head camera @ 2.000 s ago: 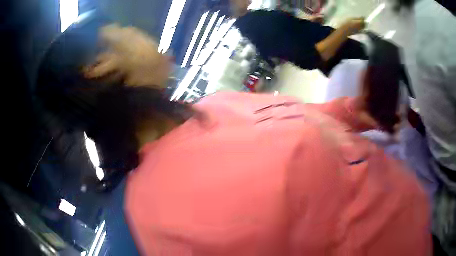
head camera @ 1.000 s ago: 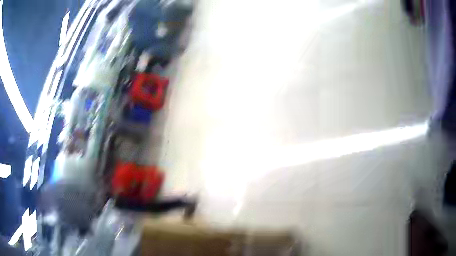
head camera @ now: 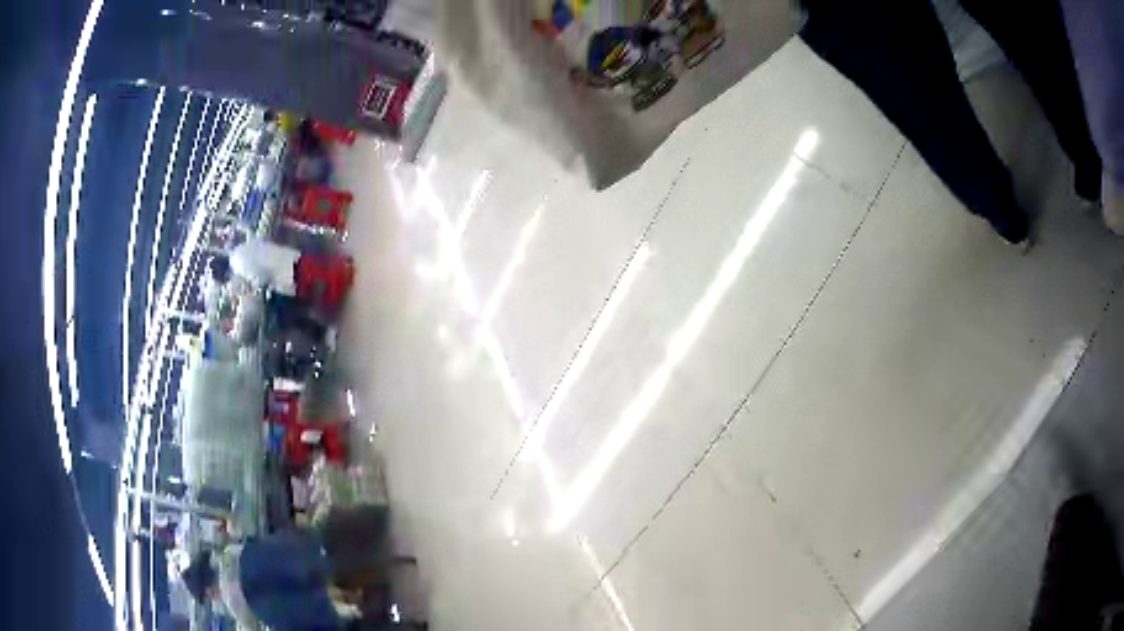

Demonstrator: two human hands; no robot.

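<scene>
Neither of my hands is in the picture. The view is turned on its side. Nearest in front of me is the pale shiny floor [head camera: 690, 407], with bright light reflections and thin dark joint lines. A beige cloth with a coloured cartoon print [head camera: 647, 62] hangs in from the top edge; I cannot tell whether it is a garment or a bag. A dark rounded shape [head camera: 1072, 561] shows at the lower right, too unclear to name.
Dark-trousered legs [head camera: 931, 117] of a person stand at the upper right. Along the left runs an assembly line with seated people [head camera: 277, 579] and red stools [head camera: 323, 281]. A grey surface with a red-framed label [head camera: 382, 99] is at the upper left.
The view has swung away from a person in a pink top, across the floor. The printed cloth and dark-trousered legs have come into view; the cardboard-coloured shape at the bottom has gone.
</scene>
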